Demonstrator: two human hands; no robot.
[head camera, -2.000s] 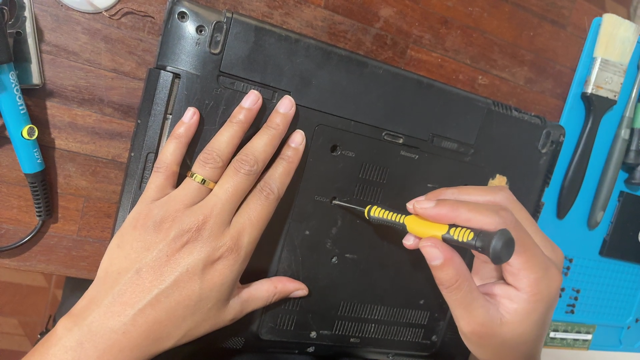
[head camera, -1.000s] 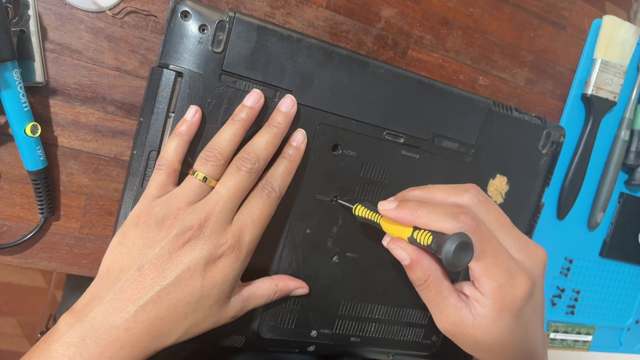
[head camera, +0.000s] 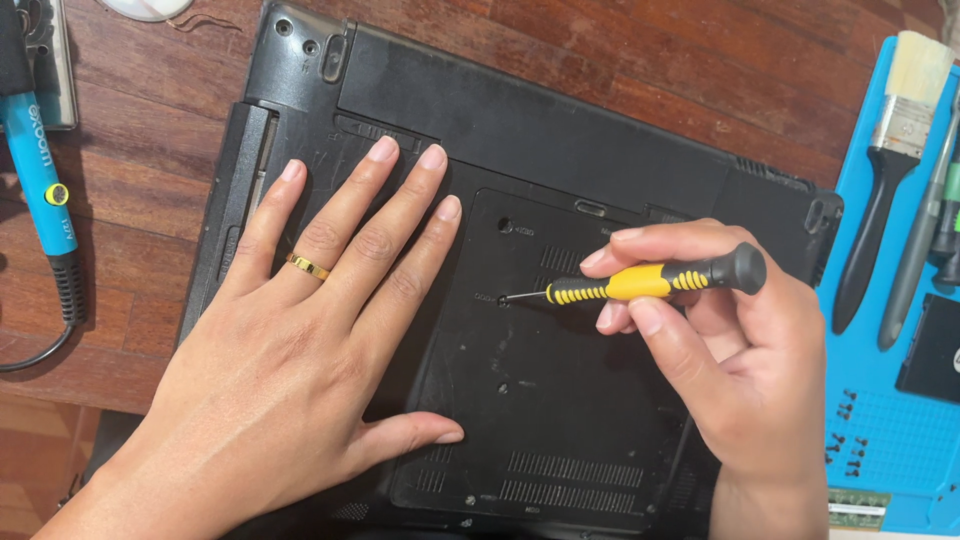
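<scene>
A black laptop (head camera: 540, 127) lies bottom side up at a slant, its underside cover (head camera: 570, 405) facing me. My left hand (head camera: 315, 315), with a gold ring on one finger, rests flat on the laptop's left part, fingers spread and holding nothing. Between the thumb and fingers of my right hand (head camera: 720, 322) is a yellow and black precision screwdriver (head camera: 637, 283). Its thin shaft points left, and the tip is at a screw hole (head camera: 503, 301) in the cover. Another hole (head camera: 505, 224) shows above that one, and a smaller one (head camera: 502, 388) below.
On the right, a blue work mat (head camera: 892, 420) holds a flat brush (head camera: 892, 142), a grey-handled tool (head camera: 911, 262), small screws (head camera: 847, 405), a black flat part (head camera: 932, 349) and a green circuit board (head camera: 859, 510). A blue soldering iron (head camera: 37, 172) with its cable lies at the left on the wooden table (head camera: 120, 247).
The screwdriver's handle has tilted and turned in my right hand, while its tip stays near the same hole. My left hand has stayed flat on the laptop.
</scene>
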